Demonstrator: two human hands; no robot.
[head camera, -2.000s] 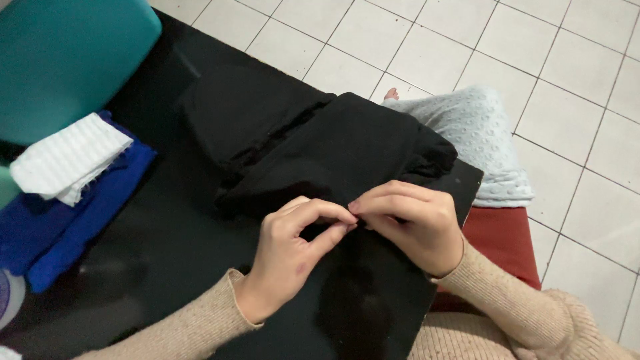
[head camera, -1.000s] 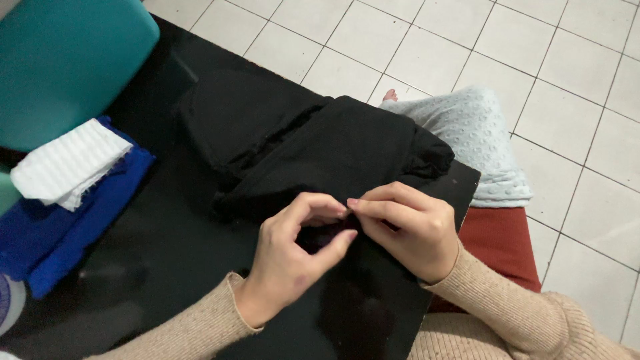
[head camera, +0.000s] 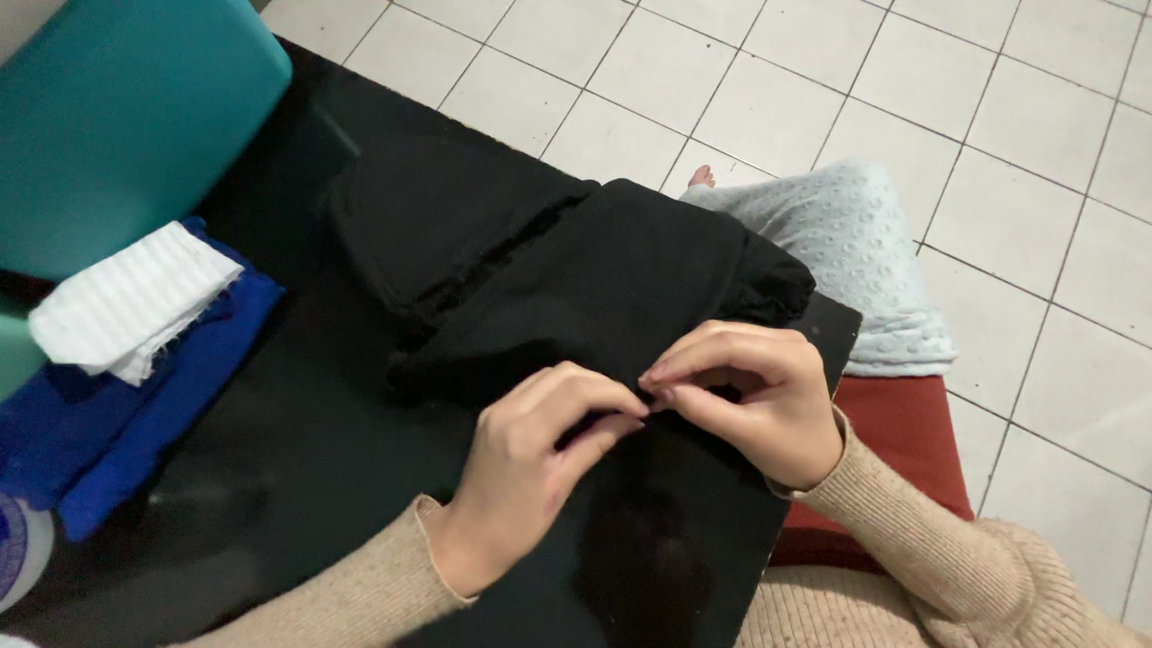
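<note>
A dark, folded black cloth garment (head camera: 612, 270) lies on the black tabletop (head camera: 360, 504), partly bunched near its right end. At the garment's near edge, my left hand (head camera: 549, 459) and my right hand (head camera: 747, 387) meet fingertip to fingertip. Thumb and forefinger of each hand are pinched together. Whatever lies between the fingertips is too small to tell, and black cloth behind them makes it hard to see whether they grip its edge.
Folded white ribbed cloth (head camera: 135, 297) with a frayed edge rests on blue cloth (head camera: 171, 405) at the left. Behind stands a teal plastic object (head camera: 135, 126). A round container (head camera: 22, 549) is at the lower left. The table's right edge (head camera: 814, 396) borders my lap.
The left thumb and forefinger, apart a second ago, are now closed together. Both hands stay at the near edge of the black garment, which has hardly moved.
</note>
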